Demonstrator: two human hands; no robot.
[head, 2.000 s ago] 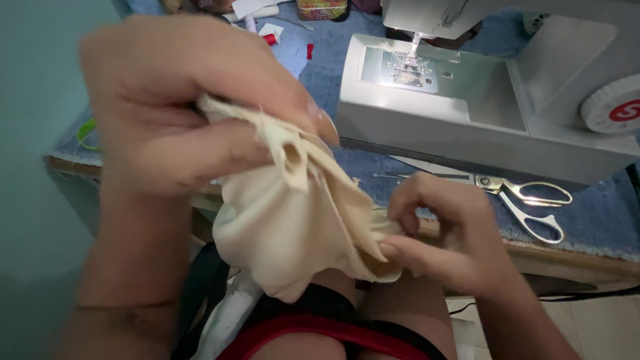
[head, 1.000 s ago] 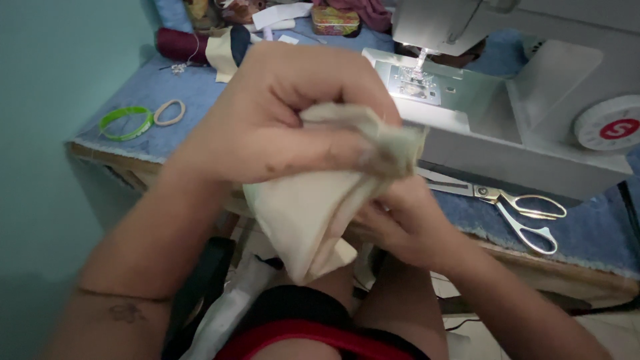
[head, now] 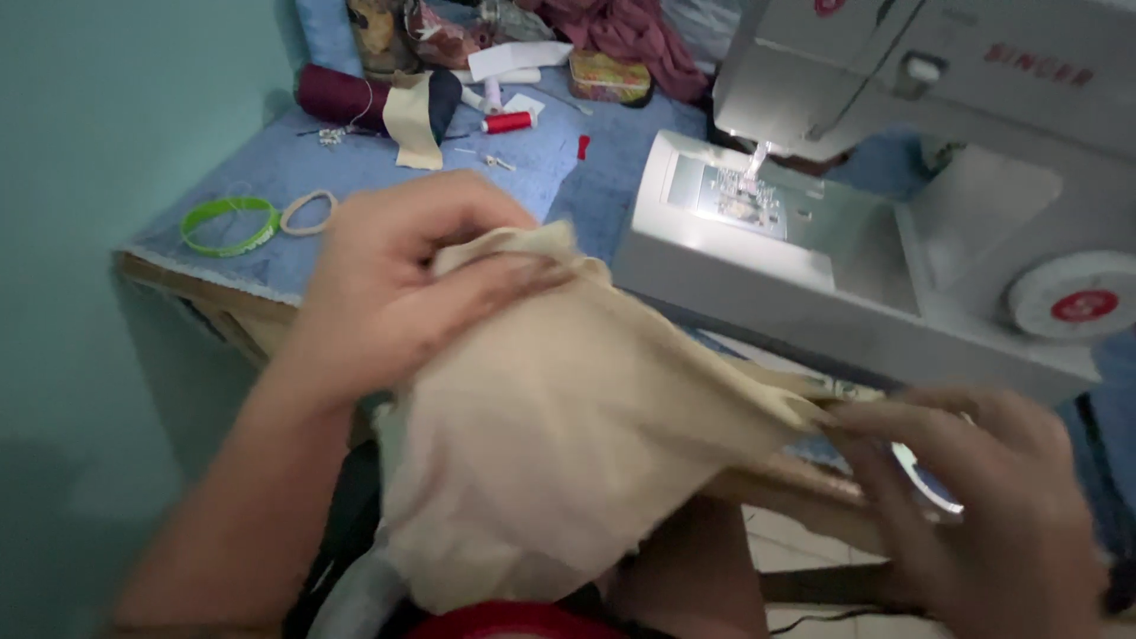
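A piece of cream fabric [head: 568, 417] is stretched between my two hands above my lap, in front of the table's edge. My left hand [head: 417, 284] pinches its upper left edge between thumb and fingers. At the right, my right hand [head: 967, 479] grips the drawn-out corner of the fabric; it is blurred by motion. Behind that hand, part of a metal scissors handle [head: 923, 484] shows, and the rest of the scissors is mostly hidden. A white Singer sewing machine [head: 737, 275] stands behind the fabric, its light shining on the needle plate.
On the blue cloth-covered table [head: 257, 160] lie a green wristband [head: 229, 250], a beige band [head: 306, 213], a red thread spool [head: 508, 122], a maroon thread cone [head: 342, 96] and a small patterned tin [head: 610, 77]. A wall stands at the left; a cable [head: 825, 616] runs below the table.
The fabric was bunched between my hands and is now spread out and pulled taut. My right hand has moved away to the right, in front of the scissors.
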